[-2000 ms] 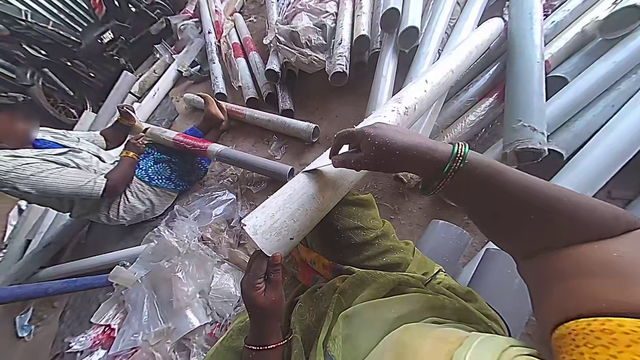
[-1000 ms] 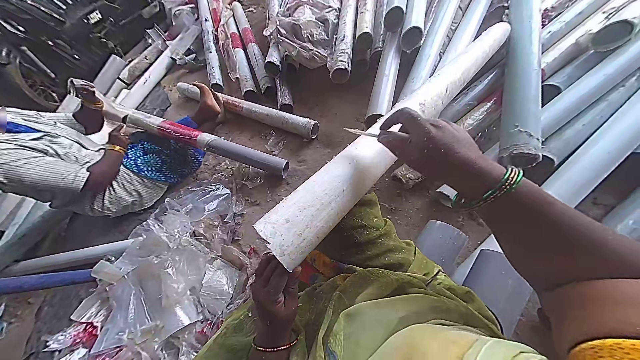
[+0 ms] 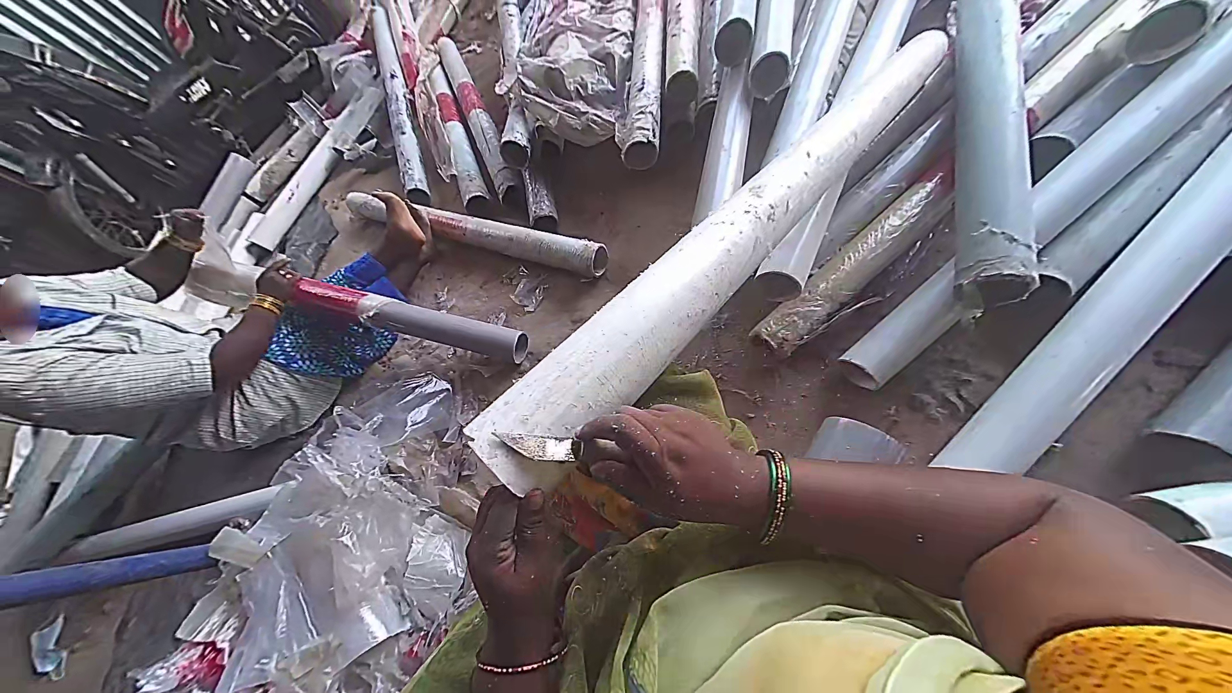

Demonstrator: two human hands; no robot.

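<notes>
A long whitish plastic pipe [image 3: 674, 298] lies aslant across my lap, its near end low and its far end on other pipes. My right hand [image 3: 664, 462] grips a knife [image 3: 537, 447] by its handle, the short metal blade lying against the pipe near the near end. Small pale flecks dot the pipe's surface and my right hand. My left hand [image 3: 520, 544] is at the pipe's near rim, fingers curled against it; the palm side and what the fingers grip there are partly hidden.
Many grey and white pipes [image 3: 1088, 318] are heaped at the right and along the top. Crumpled clear plastic film [image 3: 337, 539] lies left of my lap. At the left a seated person [image 3: 144, 356] holds a grey pipe with a red band [image 3: 414, 318]. A blue pipe [image 3: 106, 575] lies lower left.
My right hand with the knife has moved down the pipe from its middle to near the near end. My left hand stays at the near rim.
</notes>
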